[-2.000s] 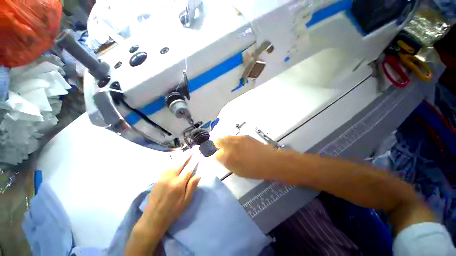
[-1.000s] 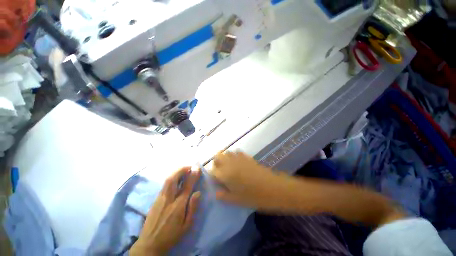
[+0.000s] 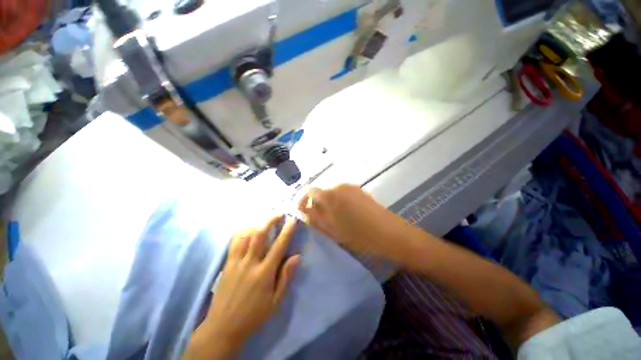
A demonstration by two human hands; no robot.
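Note:
Light blue cloth [image 3: 330, 281] lies over the near edge of the white machine bed and hangs toward the lap. My left hand [image 3: 253, 281] rests on it with fingers spread, fingertips near its upper edge. My right hand [image 3: 344, 214] pinches the cloth's edge just right of the left fingertips. The edge lies just below the dark presser foot area [image 3: 287, 171] of the white sewing machine [image 3: 316, 56]. Glare hides the needle and the exact cloth edge there.
Red and yellow-handled scissors [image 3: 538, 83] lie at the bed's right end. A ruler strip [image 3: 450, 188] runs along the near edge. A blue basket [image 3: 597, 190] with blue pieces stands right. White cloth pieces [image 3: 24, 105] are piled left. More blue cloth [image 3: 31, 302] hangs lower left.
Both hands first moved away from the foot with the cloth, then back up nearer it. The blue cloth now lies more spread out left of and under my left hand. The camera view has shifted.

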